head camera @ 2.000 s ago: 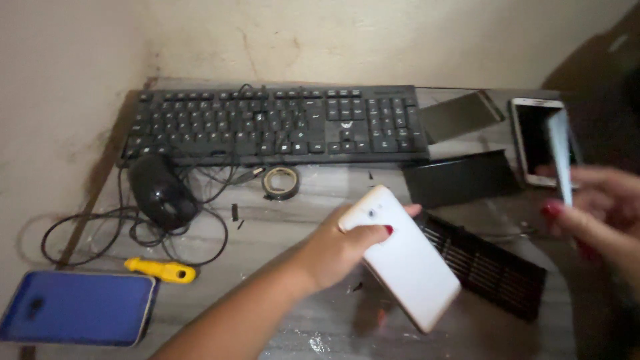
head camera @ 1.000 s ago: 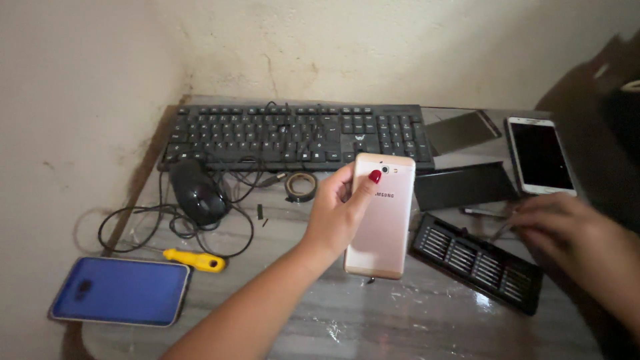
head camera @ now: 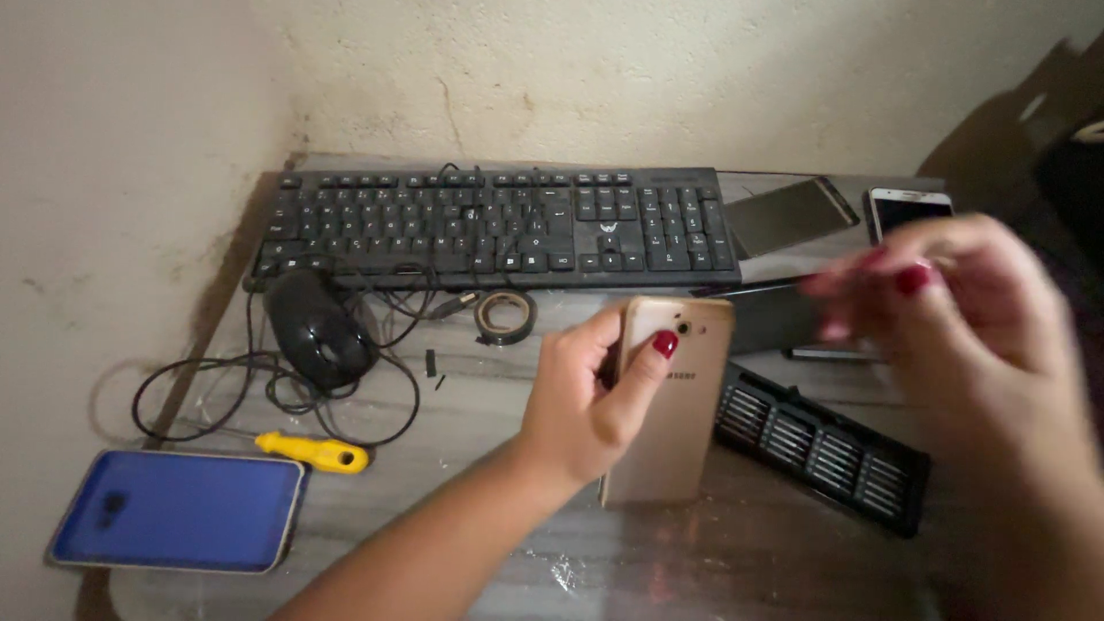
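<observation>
My left hand (head camera: 595, 392) grips a gold Samsung smartphone (head camera: 677, 414) by its left side, thumb across the upper back near the camera. The phone's back faces me. My right hand (head camera: 957, 319), blurred by motion, is raised to the right of the phone with thumb and fingertips close together; whether something small is between them cannot be told. Below and between the hands lies a black case of screwdriver bits (head camera: 824, 448), its rows of bits showing. A dark flat tray or lid (head camera: 768, 315) lies behind it, partly hidden by my right hand.
A black keyboard (head camera: 500, 228) stands along the wall. A wired mouse (head camera: 317, 328), looped cable, tape roll (head camera: 504, 317), yellow-handled screwdriver (head camera: 315, 451) and blue phone case (head camera: 177, 511) lie left. A dark phone screen panel (head camera: 792, 216) and a white smartphone (head camera: 910, 207) lie at back right.
My right hand has risen from beside the bit case, where it was a second ago. The gold phone stays in my left hand; two seconds ago it was tilted, and my right hand held a thin, pale item.
</observation>
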